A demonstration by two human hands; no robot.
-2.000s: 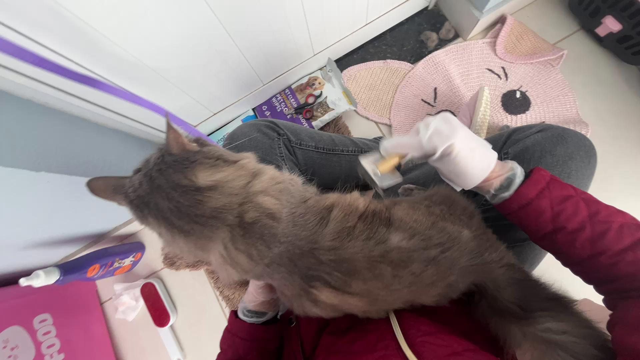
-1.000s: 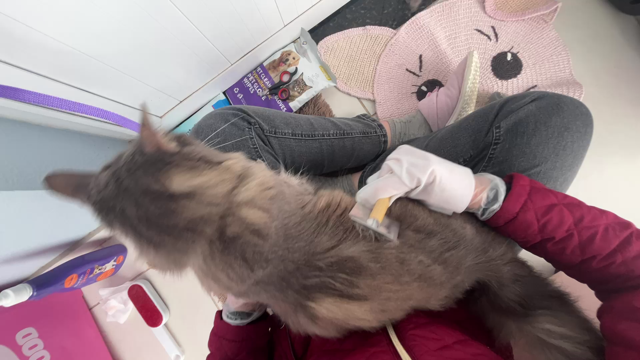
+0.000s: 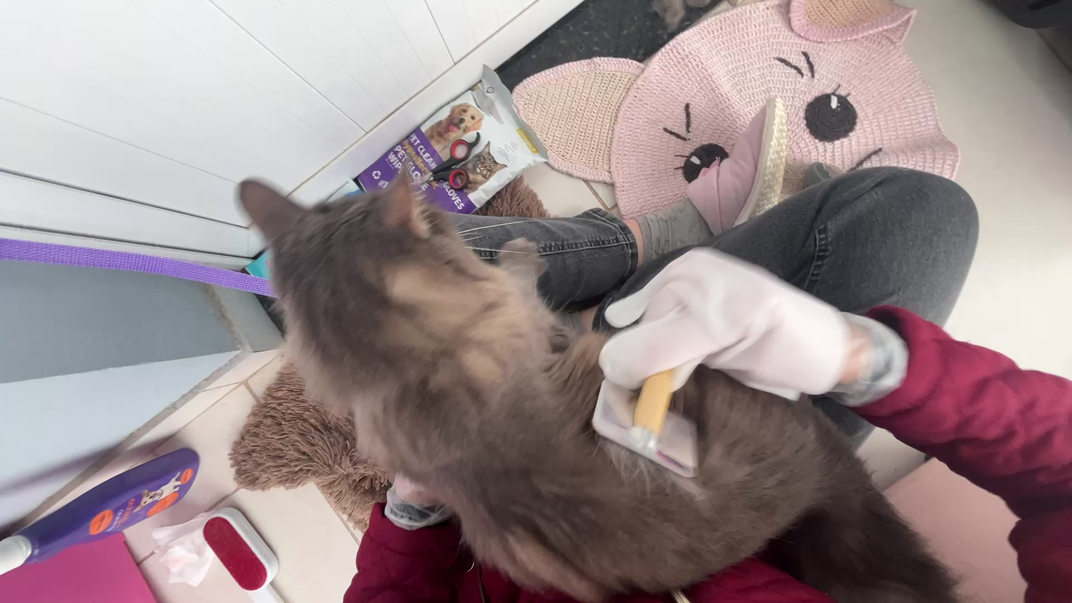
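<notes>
A long-haired grey-brown cat (image 3: 519,469) stands across my lap with its head at the left. My right hand (image 3: 720,322), in a white glove, holds a slicker-type pet brush (image 3: 649,423) by its yellow handle. The brush head rests on the fur of the cat's back. My left hand (image 3: 416,492) is at the cat's underside, mostly hidden by its body, so its fingers cannot be seen.
A pack of pet glove wipes (image 3: 502,130) with scissors (image 3: 456,163) on it lies by the white wall. Around me are a pink crochet rug (image 3: 888,92), brown shaggy mat (image 3: 293,427), purple bottle (image 3: 126,502), red-padded lint brush (image 3: 236,553), crumpled tissue (image 3: 182,557) and purple strap (image 3: 126,257).
The brush, held above the cat two seconds ago, has come down onto its back. The cat has turned its head toward the wipes pack and my legs.
</notes>
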